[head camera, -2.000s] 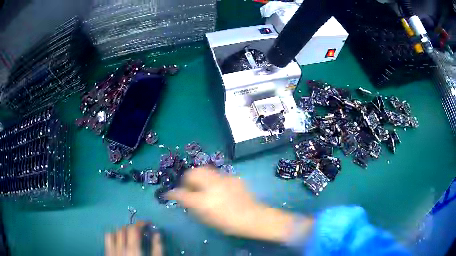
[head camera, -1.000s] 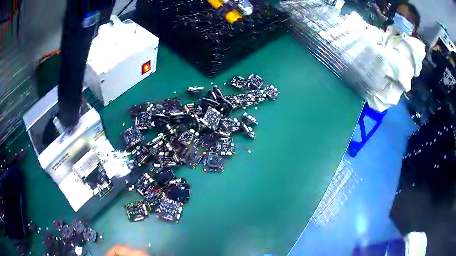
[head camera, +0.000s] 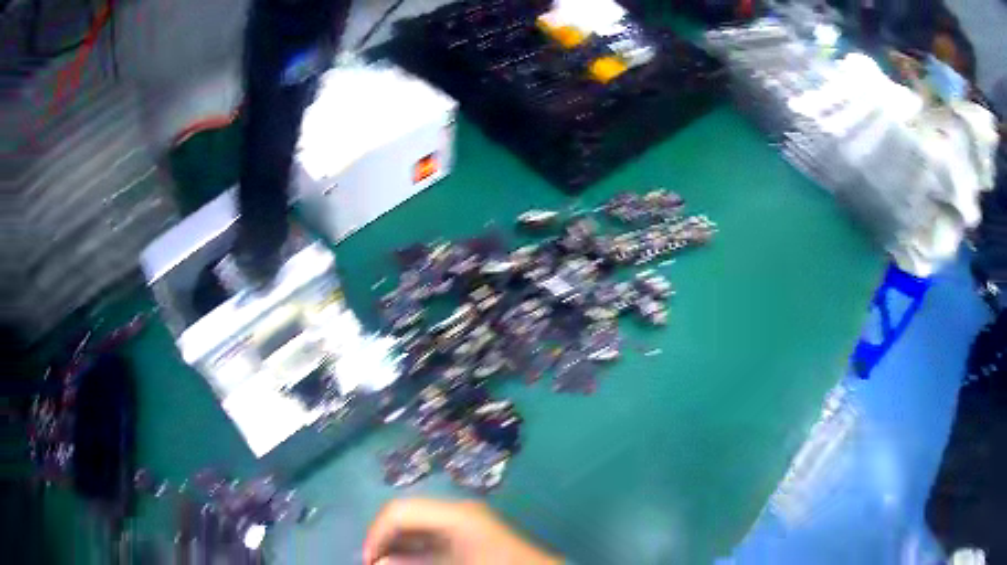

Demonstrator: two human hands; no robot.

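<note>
My right hand (head camera: 458,530) is at the bottom edge, blurred and partly cut off, with its fingers toward the left; whether it holds anything cannot be told. My left hand is not in view. A loose pile of small circuit boards (head camera: 530,315) lies on the green mat above my right hand. Small dark round parts (head camera: 237,508) lie at the lower left, blurred. The white screw feeder (head camera: 260,414) stands between them, with the thick black cylinder of the screwdriver (head camera: 268,144) over its top.
A white power box (head camera: 375,144) with a red switch stands behind the feeder. A black tray (head camera: 541,110) with yellow-and-white items is at the back. Clear trays and white crumpled material (head camera: 922,155) are at the right. A dark phone (head camera: 105,430) lies left. A person is partly visible at upper right.
The view has swung right from the round parts, then slightly back left. My left hand has left the picture. My right hand shows more than one second ago.
</note>
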